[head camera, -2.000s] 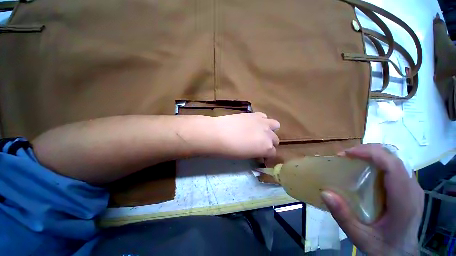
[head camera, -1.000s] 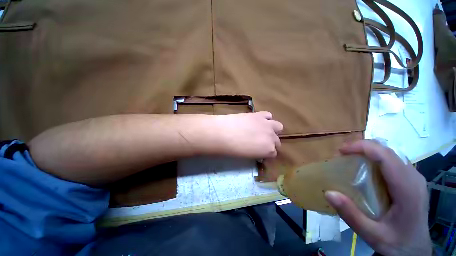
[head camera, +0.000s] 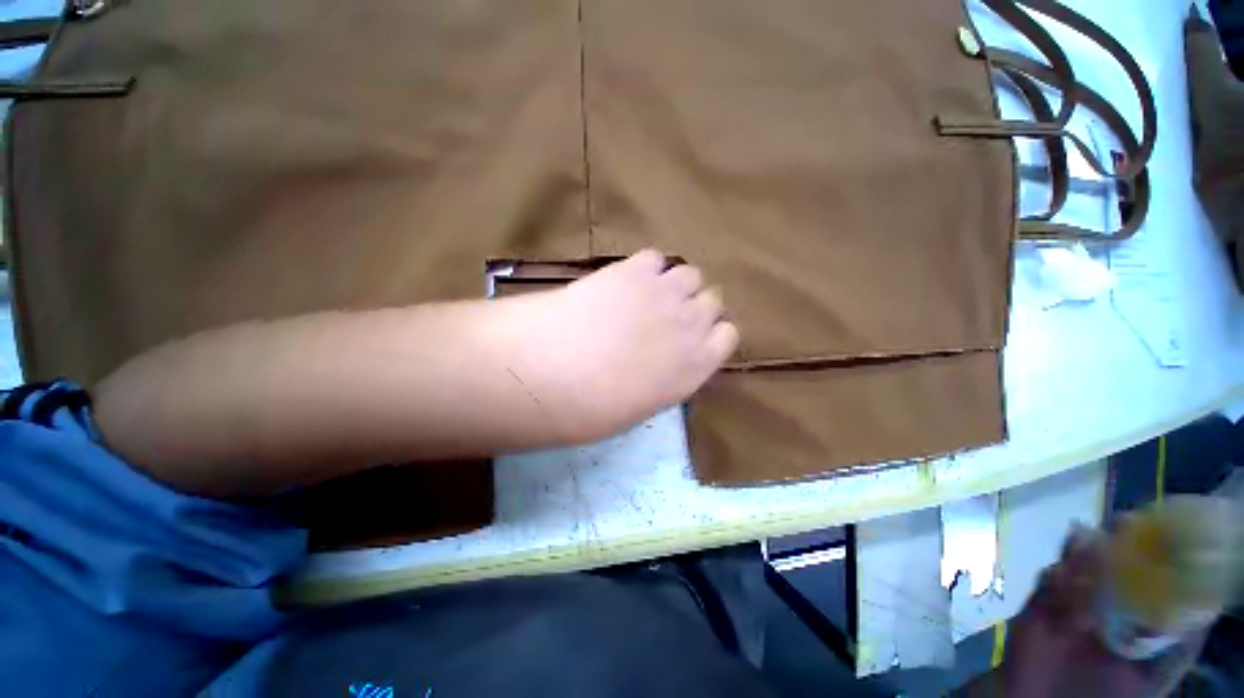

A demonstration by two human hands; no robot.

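Observation:
A brown bag body panel [head camera: 819, 177] lies flat with its centre seam running away from me. My left hand [head camera: 655, 327] rests at the right side of the rectangular corner cut-out, its fingers bent at the panel edge; the fingertips are hidden, so I cannot tell if they grip. The brown bottom edge flap [head camera: 860, 416] lies right of the cut-out, below a long edge line. My right hand [head camera: 1057, 634] is blurred at the lower right, off the table, holding the glue bottle [head camera: 1173, 573], which is also blurred.
Looped brown bag handles [head camera: 1139, 137] lie at the right, with another short strap [head camera: 68, 89] at the left. A crumpled white piece [head camera: 1071, 277] lies right of the panel. The white worktable [head camera: 641, 498] has a yellowish near edge.
My right hand and the glue bottle have moved from the flap down and right, off the table. My left hand has moved slightly up and left along the cut-out.

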